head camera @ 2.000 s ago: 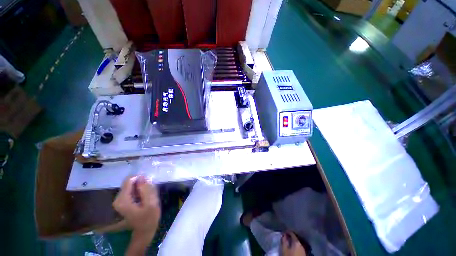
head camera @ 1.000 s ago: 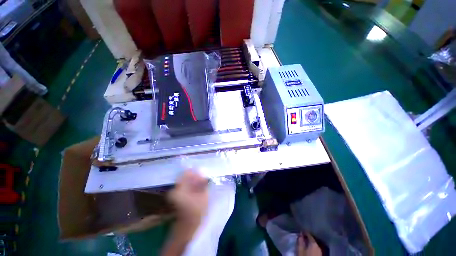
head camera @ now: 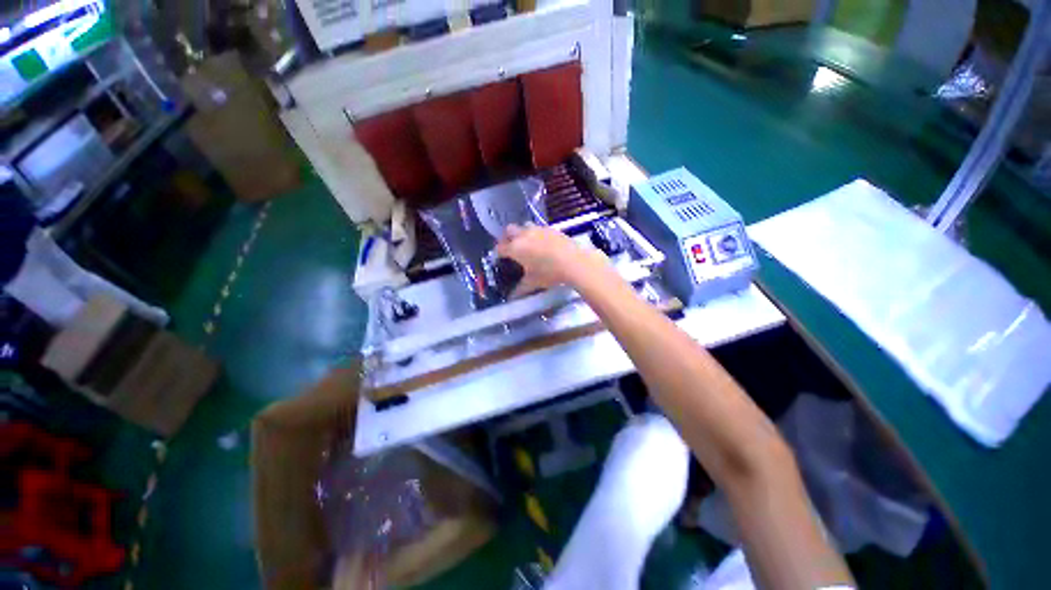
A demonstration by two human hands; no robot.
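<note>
A black product box (head camera: 467,236) in a clear shiny bag lies on the white plate of the sealer, its far end over the rollers. My right hand (head camera: 536,261) reaches in from the lower right and lies on the near right part of the box, fingers curled on it and covering that part. The fingertips are partly blurred. The brown-edged sealing bar (head camera: 507,358) runs across the plate on the near side of the hand. My left hand is not in view.
Dark red curtain flaps (head camera: 473,133) hang behind the roller conveyor (head camera: 567,194). The grey-blue control box (head camera: 695,234) stands right of the plate. Whitish bags (head camera: 922,302) lie on the green bench at right. A scrap carton (head camera: 282,490) with clear film stands at lower left.
The view has shifted and shows more of the tunnel and left side. The left hand, earlier in front of the sealer, has left the picture. My right hand has moved from lower right onto the box.
</note>
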